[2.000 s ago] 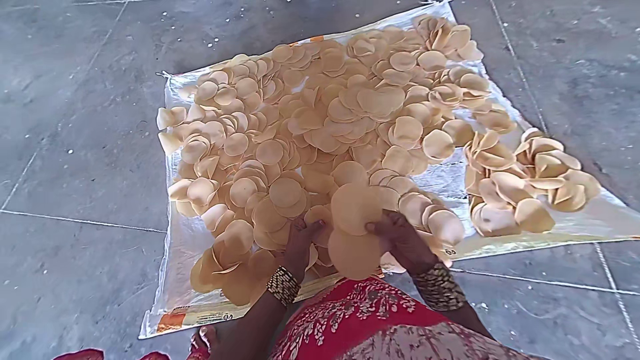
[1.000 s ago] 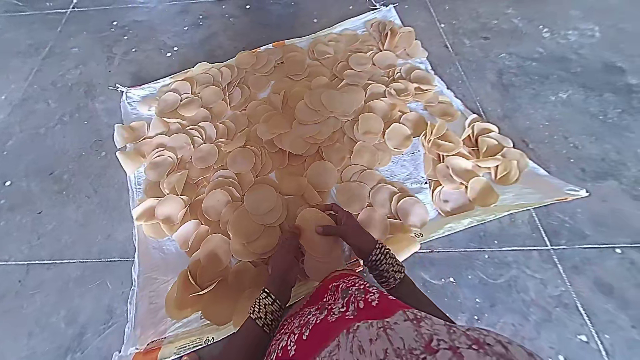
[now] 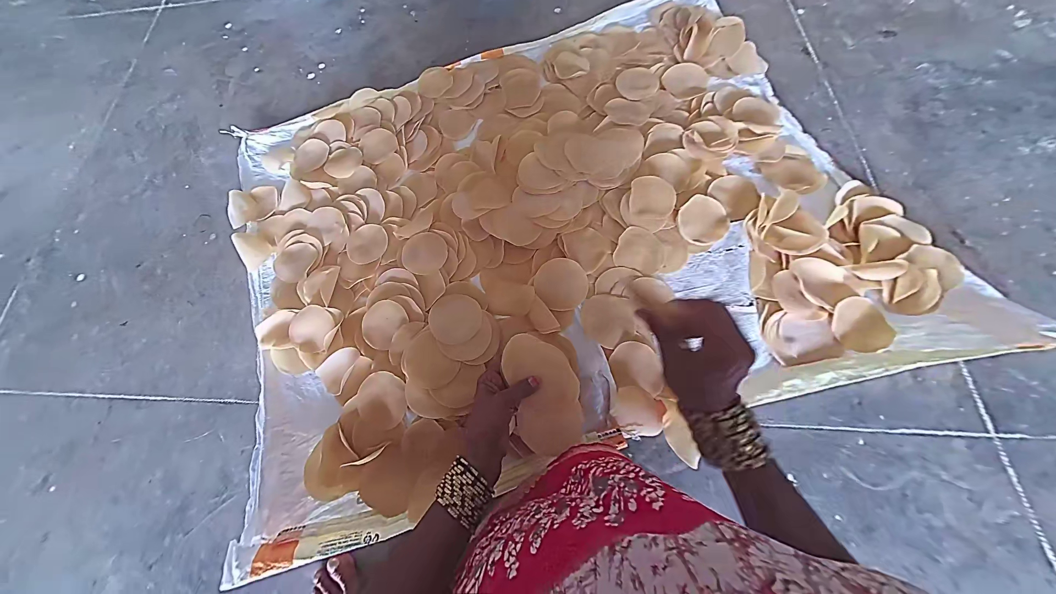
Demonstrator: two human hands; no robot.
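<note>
Many thin, round, tan discs [image 3: 561,284], overlapping in heaps, cover a white woven plastic sheet [image 3: 280,462]. My left hand [image 3: 497,408], with a patterned bangle at the wrist, grips a few overlapping discs [image 3: 544,396] at their left edge, thumb on top. To the right, my right hand [image 3: 701,351] is bent down over the near right part of the heap. Its fingertips meet a disc there, though blur hides whether they pinch it. A separate cluster of discs [image 3: 858,322] lies on the sheet to the right of this hand.
Grey stone-like floor [image 3: 107,330] with pale joint lines surrounds the sheet. The sheet's near edge bears printing and an orange patch [image 3: 274,556]. Part of a foot [image 3: 337,573] shows at the bottom left, and red patterned cloth [image 3: 577,520] covers my lap.
My right hand has moved away from the discs in my left hand, to the right, over the heap. My left hand still holds discs near the sheet's near edge.
</note>
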